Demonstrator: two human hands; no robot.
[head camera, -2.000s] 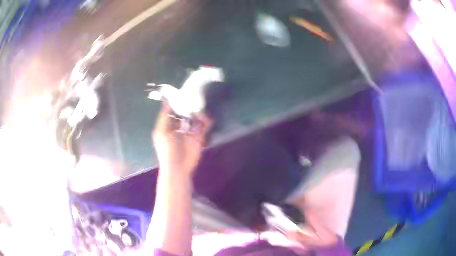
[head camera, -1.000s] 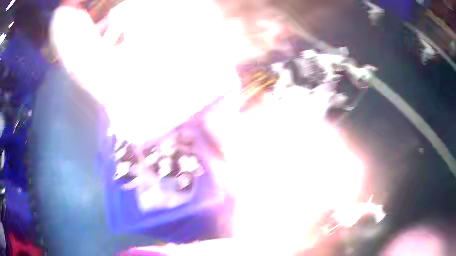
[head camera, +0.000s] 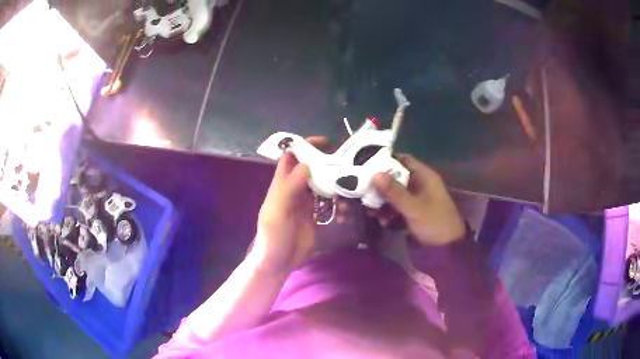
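Note:
A white toy scooter body (head camera: 326, 172) is held in both hands in front of my lap, at the near edge of the bench. My left hand (head camera: 286, 200) grips its left end from below, near a small dark round spot. My right hand (head camera: 421, 200) holds its right end, thumb on the white shell. Dark patches show on the shell. A pale rod with a flared end and a small red part stick up from it. A silvery wire loop hangs below. Some fingers are hidden behind the body.
A translucent glue bottle (head camera: 488, 95) and an orange stick (head camera: 524, 118) lie on the dark bench (head camera: 295, 77) at right. White toy parts (head camera: 172, 22) lie at upper left. A blue bin (head camera: 158, 242) with wheeled parts stands lower left. Another bin with a liner (head camera: 551, 263) stands lower right.
The view has swung left and back again. The body was in my left hand alone two seconds ago; now my right hand also holds it, and it is closer to my lap.

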